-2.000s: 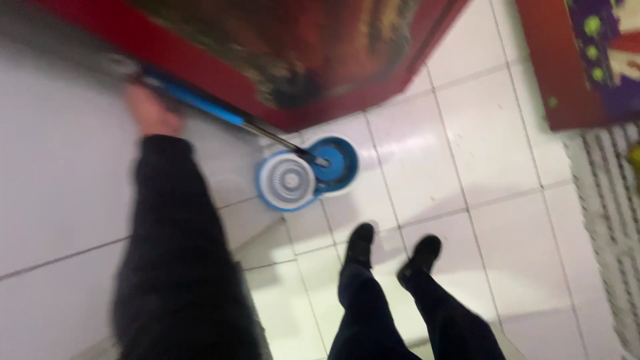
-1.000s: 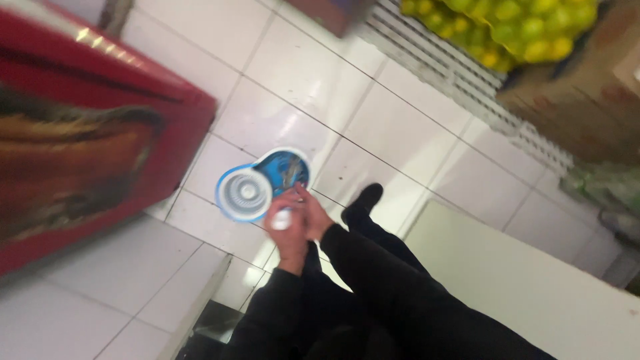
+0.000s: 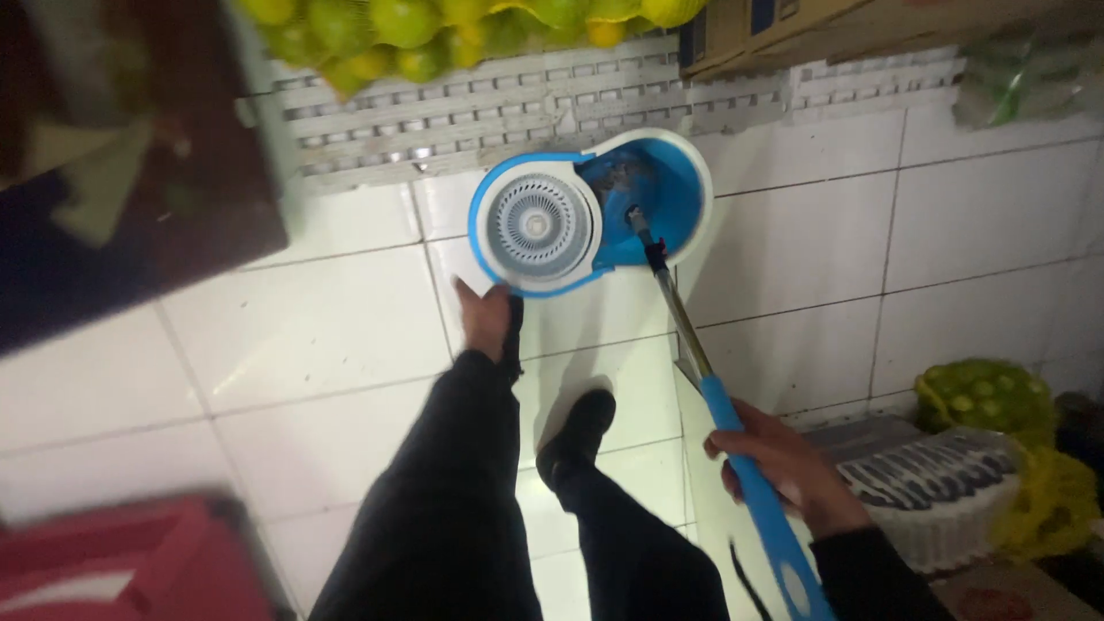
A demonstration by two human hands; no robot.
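Note:
A blue and white spin-mop bucket (image 3: 664,155) stands on the tiled floor, its grey wringer basket (image 3: 536,224) on the left side. The mop (image 3: 686,323) slants down into the blue basin, and its head is hardly visible there. My right hand (image 3: 780,461) is closed around the mop's blue grip. Beside the bucket's lower left edge is my left hand (image 3: 485,317), thumb and fingers spread; whether it touches the rim cannot be told.
Net bags of green and yellow citrus fruit (image 3: 405,30) lie on a white slatted plastic pallet (image 3: 345,129), beside cardboard boxes (image 3: 759,30). A red object (image 3: 138,561) is at lower left. A fruit bag (image 3: 983,397) and wrapped packs (image 3: 931,487) are at right. My shoe (image 3: 591,423) is near the bucket.
My hands, together above the bucket a second ago, are now apart, the left down beside the bucket. The bucket now stands next to the slatted pallet. The view has turned.

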